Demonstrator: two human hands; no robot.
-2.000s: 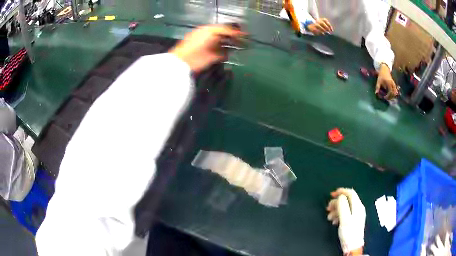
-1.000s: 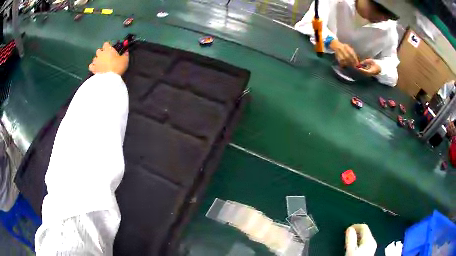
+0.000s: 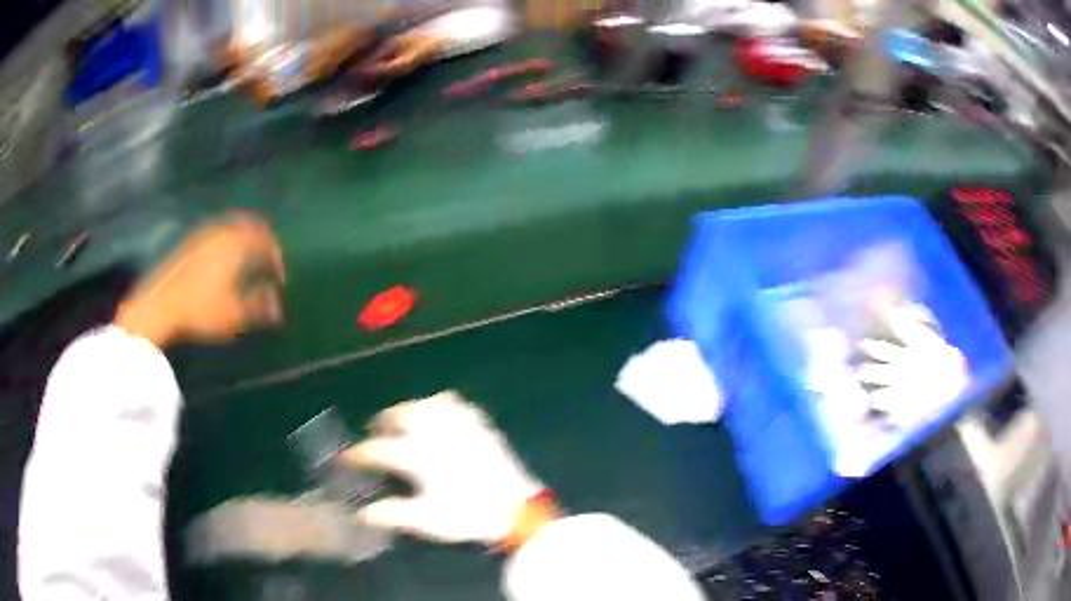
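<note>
The picture is blurred. My left hand (image 3: 217,282), bare, is over the green surface at the left with its fingers curled; a dark patch shows at the fingers, and I cannot tell whether it is a held thing. My right hand (image 3: 440,470), in a white glove, is low in the middle, fingers apart and fingertips over loose clear square panels (image 3: 317,437). The fingertips partly hide the panels. A fanned row of clear panels (image 3: 258,528) lies just left of the right hand.
A red piece (image 3: 388,308) lies beyond the mat's edge strip. A blue bin (image 3: 734,387) at the right holds clear scraps and a white glove (image 3: 914,366). White slips (image 3: 669,382) lie beside it. A dark container with glinting bits (image 3: 810,564) is below. Blurred people's hands are at the back.
The view has swung right; the foam tray is almost out of view and the blue bin fully shows. My left hand has left the tray. My right hand has moved left to the panels, its fingers spread.
</note>
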